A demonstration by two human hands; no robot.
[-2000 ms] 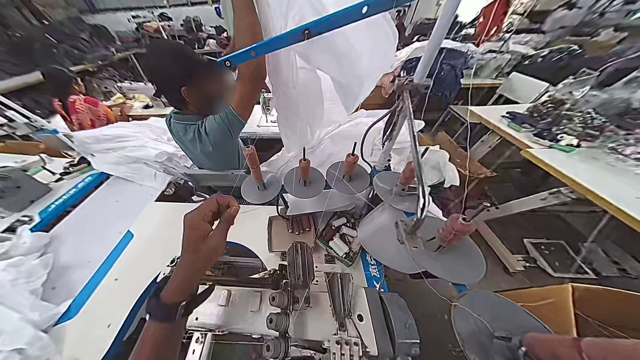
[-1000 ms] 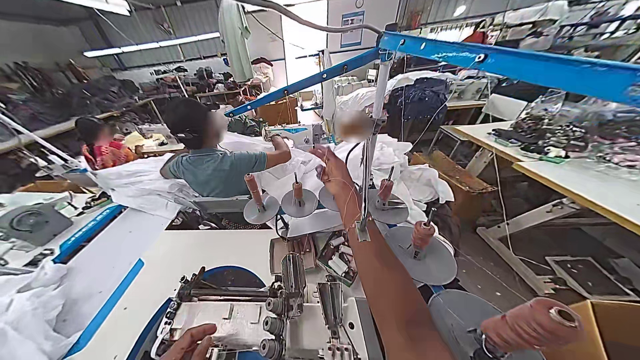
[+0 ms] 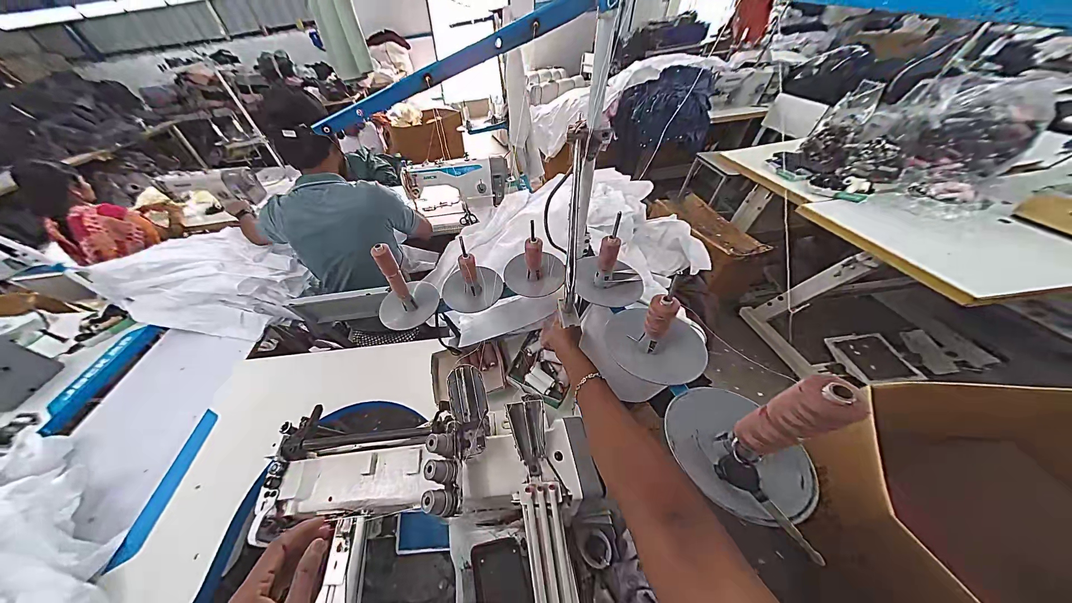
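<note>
My left hand is at the bottom, fingers at the near left end of a white industrial sewing machine; whether it holds anything is unclear. Reaching forward past the machine's right side, my right hand is at the foot of the metal thread-stand pole. Its fingertips are too small to read. Around the pole stand pink thread cones on grey discs, among them a cone on a disc and a large tilted cone nearer me. A tray of small spools lies left of my right wrist.
An open cardboard box stands at the lower right. White fabric lies left, and more white fabric is heaped behind the cones. A person in a grey-green shirt sits ahead at another sewing machine. A blue bar crosses overhead.
My right hand has moved down from higher beside the pole to its foot. My left hand remains low by the machine. The person ahead, earlier holding white fabric up, has lowered their arm.
</note>
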